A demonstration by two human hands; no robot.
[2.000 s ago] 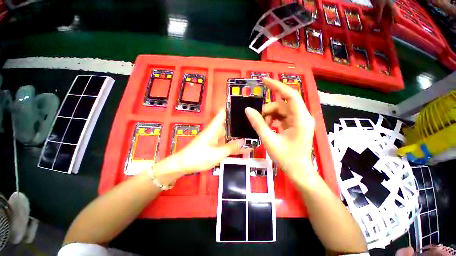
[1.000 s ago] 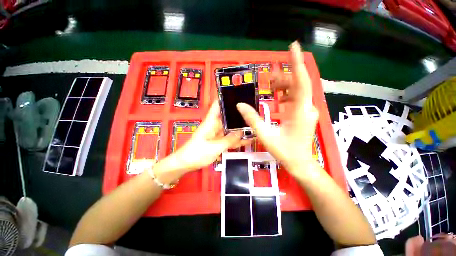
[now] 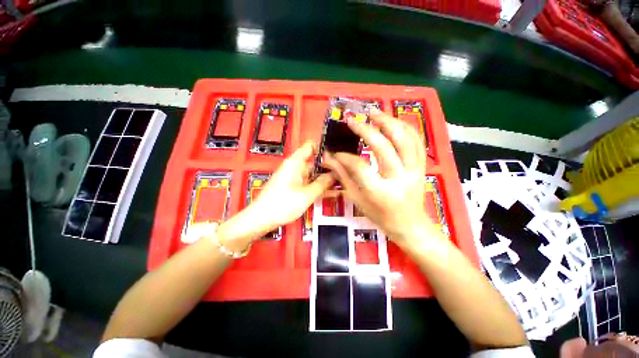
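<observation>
A phone middle frame is held above the red tray, slightly tilted. A black adhesive pad covers its middle, with yellow patches at its upper end. My left hand grips the frame's lower left side. My right hand lies over its right side, fingers near the upper end and thumb near the lower end; whether it grips the frame is unclear. A sticker sheet lies over the tray's front edge, with an empty window at its upper right. Other frames sit in tray recesses.
A stack of fresh sticker sheets lies at left beside a pale green fan. Waste liner with loose black pieces is heaped at right, near a yellow fan. A green conveyor runs behind. Part of a person's arm shows at top right.
The raised fingers of my right hand have come down onto the frame's upper right. The frame has tilted. The far red tray and lifted liner sheet seen earliest are gone from view.
</observation>
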